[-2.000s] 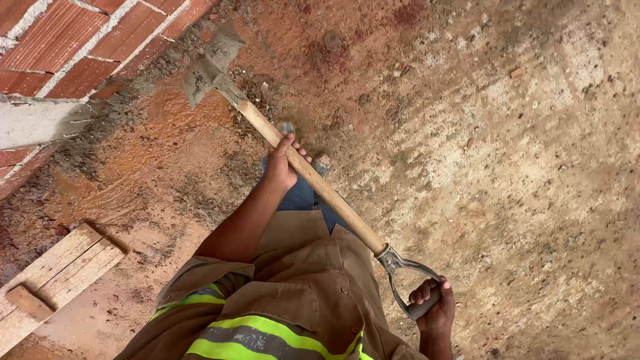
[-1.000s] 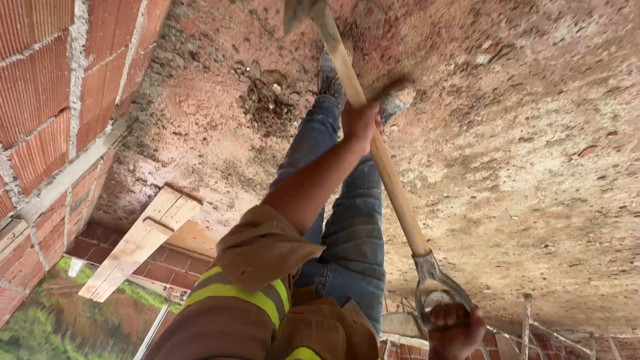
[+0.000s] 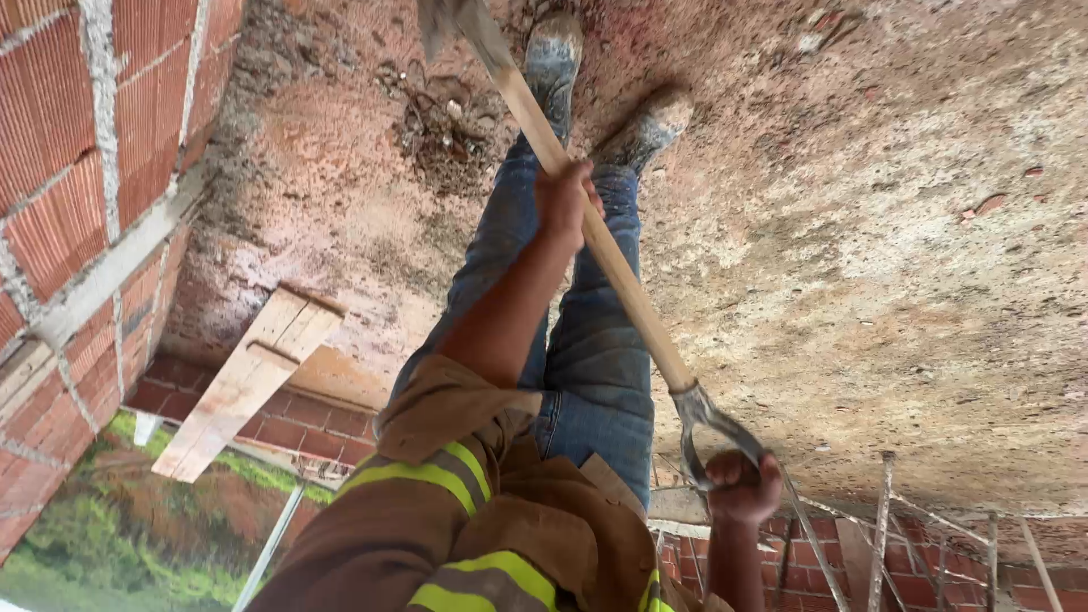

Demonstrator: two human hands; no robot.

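My left hand (image 3: 568,202) is closed around the wooden shaft (image 3: 625,285) of a shovel, between the blade and the middle of the shaft. My right hand (image 3: 744,486) grips the metal D-handle (image 3: 699,416) at the shaft's lower right end. The shaft runs diagonally across my legs. Its grey, dirty metal blade (image 3: 442,19) is at the top left, partly cut off by the frame edge. Small dark debris (image 3: 450,127) lies on the floor to the left of my muddy boots.
A red hollow-brick wall (image 3: 55,136) with a concrete band stands at left. A wooden plank (image 3: 246,382) is below it, near a low brick edge and an opening onto greenery. Metal rods (image 3: 880,527) stand at lower right. The rough floor (image 3: 850,255) is speckled with rubble.
The view has tilted strongly, bringing my legs, boots and the rods into sight. The shovel lies at a steeper angle across the frame, and its blade is now partly cut off. Both hands keep hold.
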